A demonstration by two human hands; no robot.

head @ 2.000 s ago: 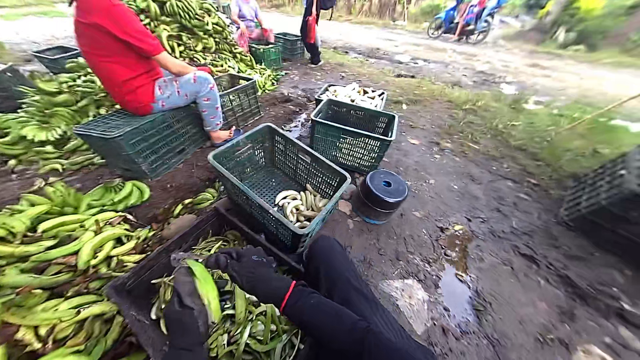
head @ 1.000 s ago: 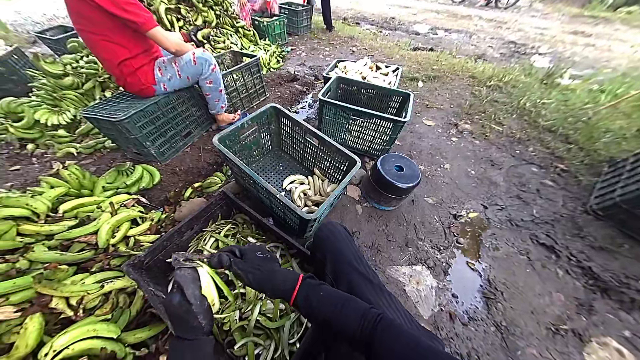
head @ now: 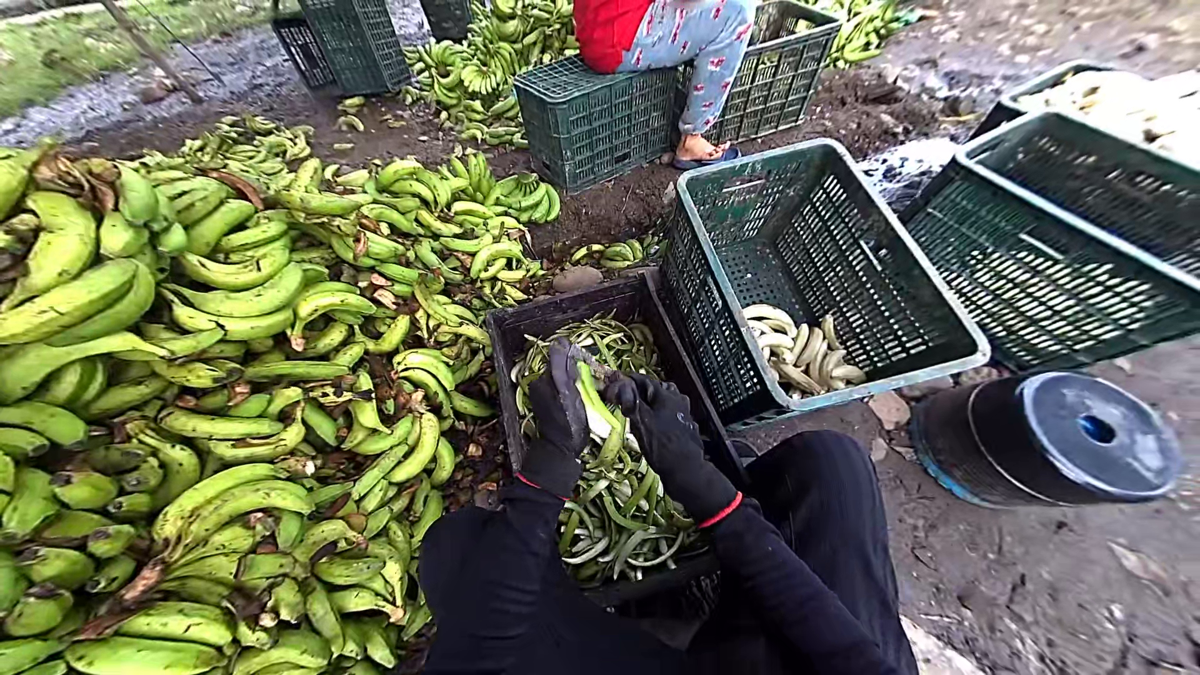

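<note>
My left hand, in a black glove, is closed around a partly peeled green plantain. Gloved in black too, my right hand has its fingers at the plantain's upper end; whether it holds a tool is hidden. Both hands are above a black crate filled with green peel strips. Peeled plantains lie in a corner of the green plastic crate just to the right.
A large heap of green plantains spreads on the left. Another green crate and a black cylindrical container stand at right. A person sits on an upturned crate ahead.
The view has swung left, bringing more of the plantain heap in. Both hands remain together at the plantain, and more of its pale flesh shows than two seconds ago.
</note>
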